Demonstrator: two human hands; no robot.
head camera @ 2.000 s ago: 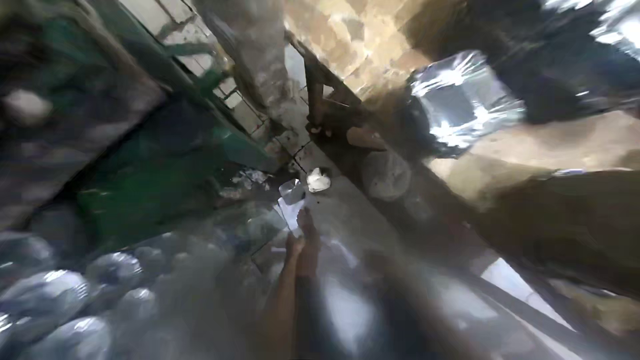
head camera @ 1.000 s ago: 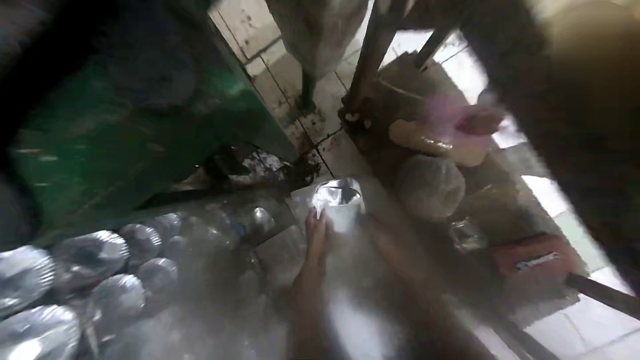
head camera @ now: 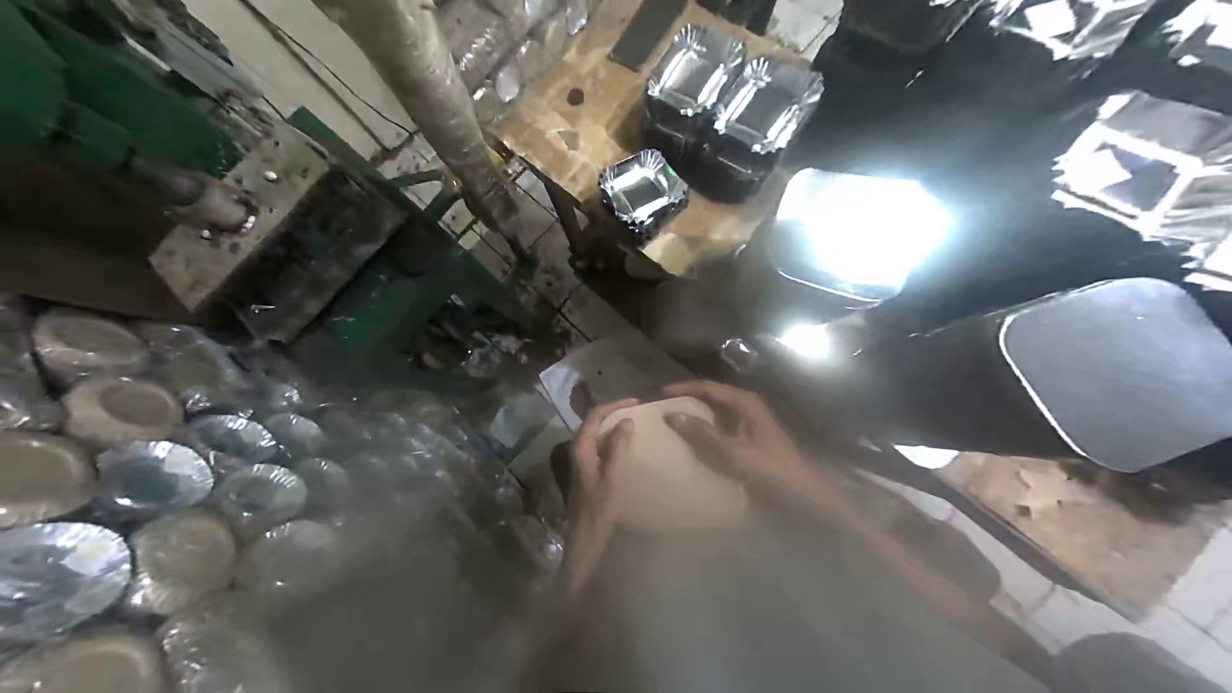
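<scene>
A pale, rounded-corner paper or card piece lies between my two hands, low in the middle of the view. My left hand grips its left edge, fingers bent over the top. On its upper right side my right hand holds it with thumb and fingers. Just beyond my hands is a flat white sheet with a dark patch. Haze blurs the lower part of the view, so the near end of the pale piece and my forearms are unclear.
Wrapped stacks of round silver and tan plates fill the left. A green machine with a metal block stands upper left. Square silver trays are stacked at the top. On the right are a dark stack with a grey top and more foil trays.
The silvery container between my hands one second ago is no longer there; a pale piece is in them now. The view has turned, showing more of the stacks at the right.
</scene>
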